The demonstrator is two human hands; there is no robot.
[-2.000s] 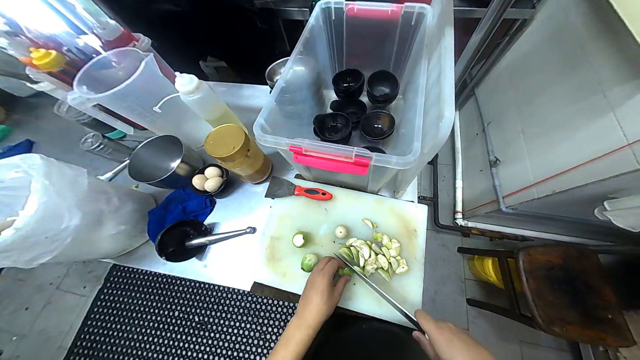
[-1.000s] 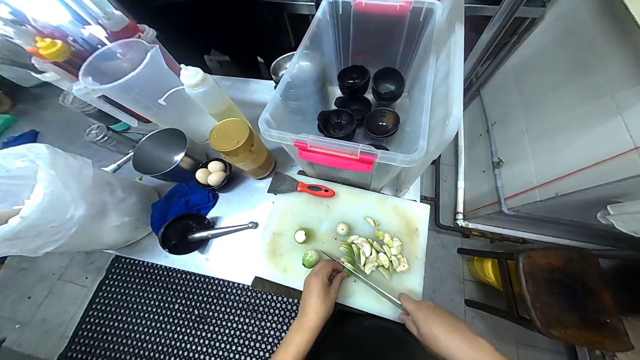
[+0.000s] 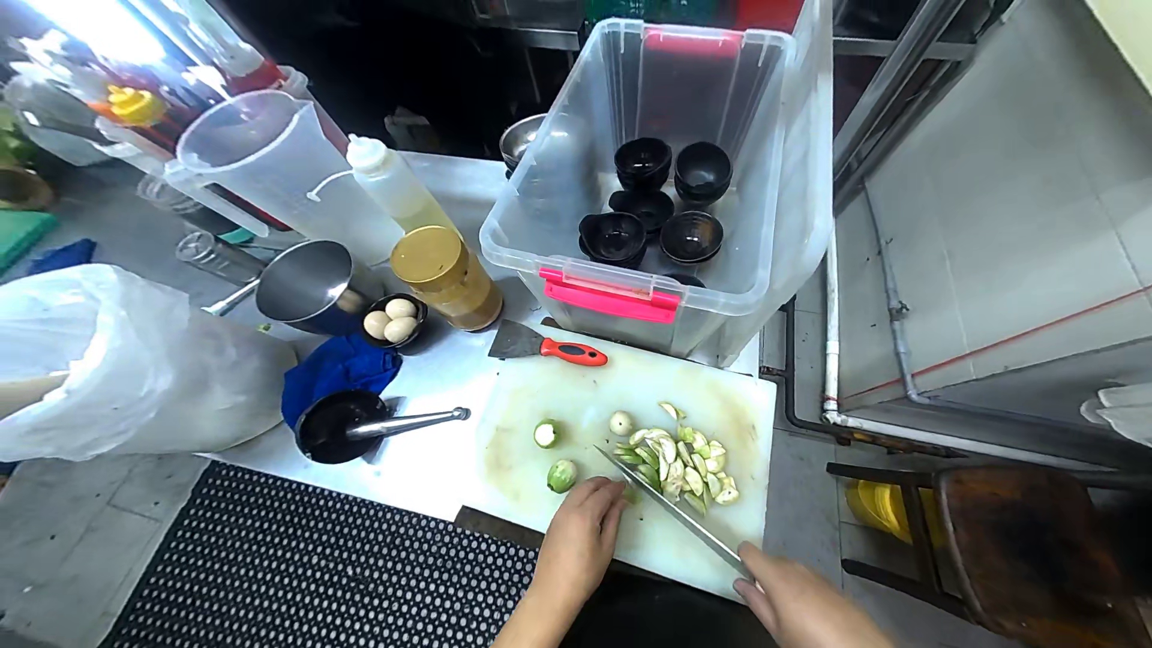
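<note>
My right hand (image 3: 792, 589) is closed around the handle of a long kitchen knife (image 3: 688, 522), its blade slanting up and left over a white cutting board (image 3: 522, 486). My left hand (image 3: 580, 535) rests on the board beside the blade, fingertips bent together; whether a piece lies under them is hidden. Right of the blade is a pile of cut pale-green vegetable wedges (image 3: 693, 459), probably small round eggplants. A whole green round vegetable (image 3: 562, 475), a cut one (image 3: 546, 433) and a pale round one (image 3: 621, 423) lie to the left and above.
A scraper with a red handle (image 3: 574, 352) lies at the board's top edge. Behind stands a clear plastic bin (image 3: 765, 297) with black bowls (image 3: 691, 237). Leftward are a lidded jar (image 3: 450, 279), a bowl of eggs (image 3: 400, 328), a saucepan (image 3: 306, 279) and a ladle (image 3: 405, 423). A wooden stool (image 3: 1035, 549) stands right.
The knife and right hand have shifted a little between the frames, the right hand nearer the board's lower edge now than one second ago. The left hand stays beside the blade.
</note>
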